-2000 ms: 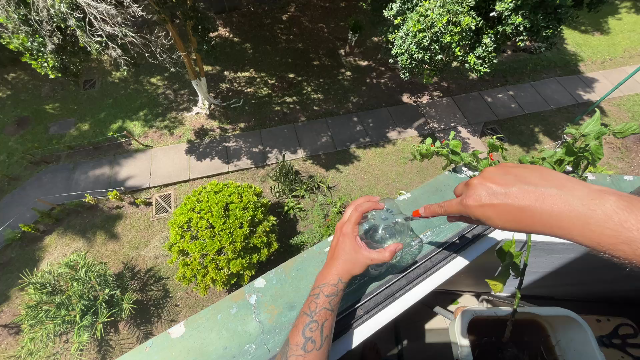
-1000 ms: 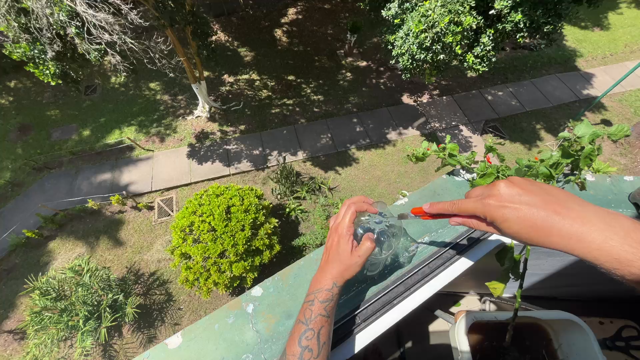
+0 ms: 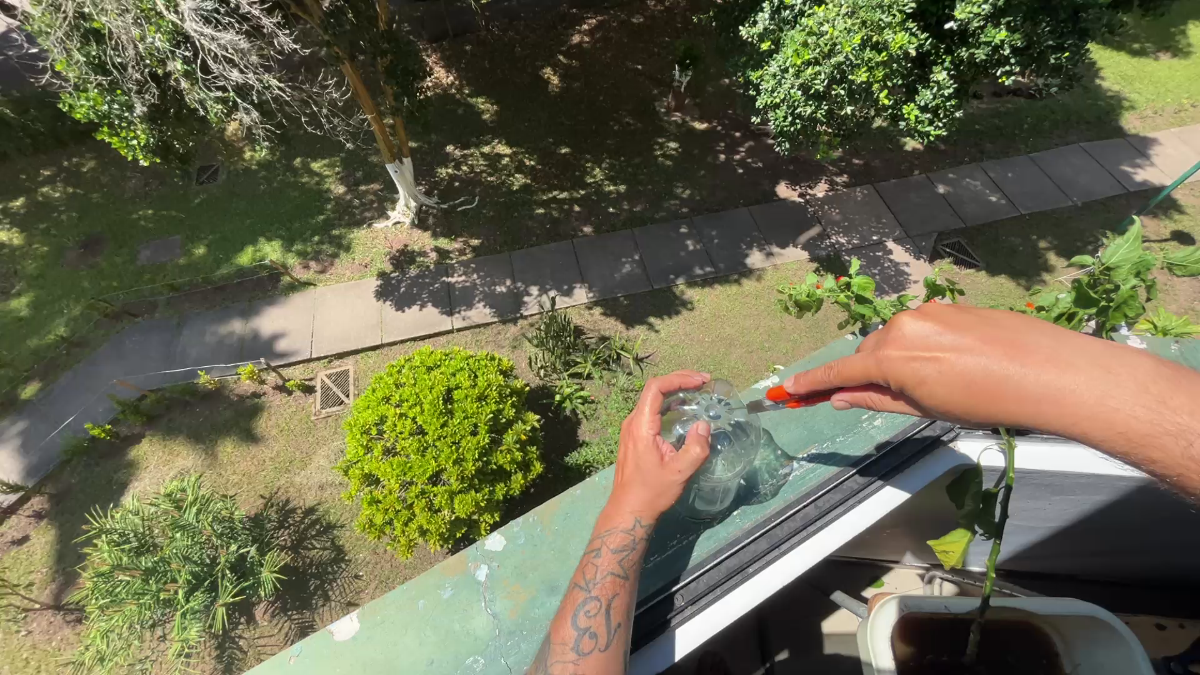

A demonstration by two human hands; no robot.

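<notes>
My left hand (image 3: 661, 450) is closed around the base end of a clear plastic bottle (image 3: 734, 441), thumb across its moulded bottom. The bottle stands base up over the green painted ledge (image 3: 422, 600). From the right, my right hand (image 3: 881, 366) grips the orange-red handle of a small bladed tool, likely a knife (image 3: 797, 397). Its metal blade meets the bottle's side near the base; whether the tip has gone through the plastic cannot be told.
A black and white window track (image 3: 797, 534) runs beside the ledge. A white pot (image 3: 1097, 623) with dark contents and a stem stands at lower right. Leafy plants (image 3: 1116, 281) grow past the ledge's far end. Garden and paved path (image 3: 609, 267) lie far below.
One second ago the blade was just right of the bottle, with more of the orange handle showing; now the blade is at the bottle's side. My left hand keeps its hold.
</notes>
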